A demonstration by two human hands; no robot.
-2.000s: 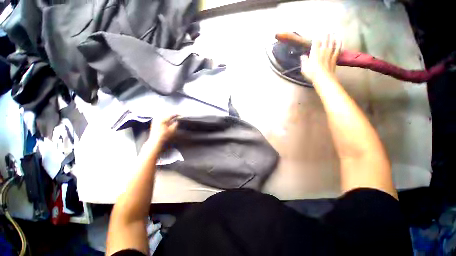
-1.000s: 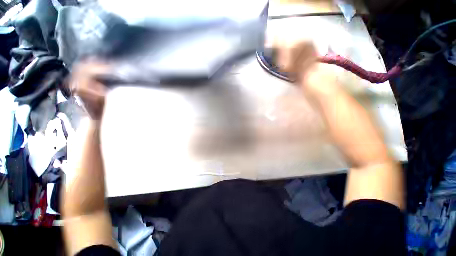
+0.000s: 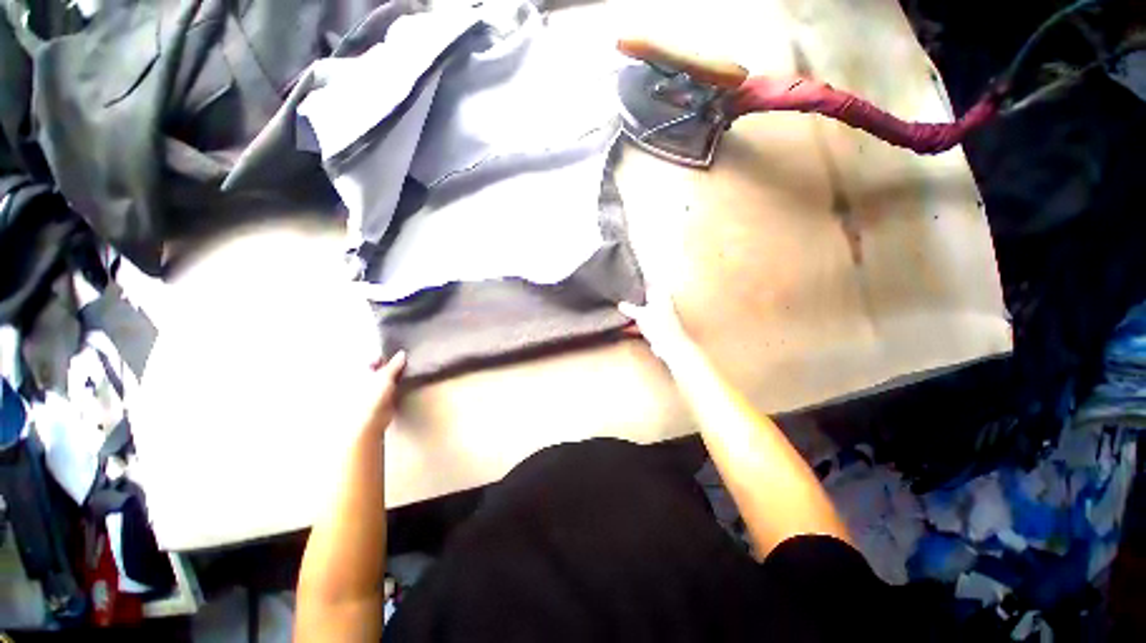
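A garment piece (image 3: 503, 176) lies on the pressing table (image 3: 804, 289) with its pale inside up. Its dark grey hem band (image 3: 509, 324) runs along the near edge. My left hand (image 3: 390, 377) grips the band's left end, fingers partly hidden. My right hand (image 3: 651, 324) grips its right end. The steam iron (image 3: 672, 113), with an orange-brown wooden handle, stands on the table just right of the garment's far part; no hand touches it.
A heap of dark grey garments (image 3: 138, 113) lies at the far left. A red cloth-wrapped hose (image 3: 867, 116) runs right from the iron. Mixed offcuts (image 3: 76, 427) are heaped at left. Blue-white scraps (image 3: 968, 515) lie below the table at right.
The garment piece was lifted and turned, and now lies pale side up. My right hand has let go of the iron and holds the band. My left hand has come down to the band's left end.
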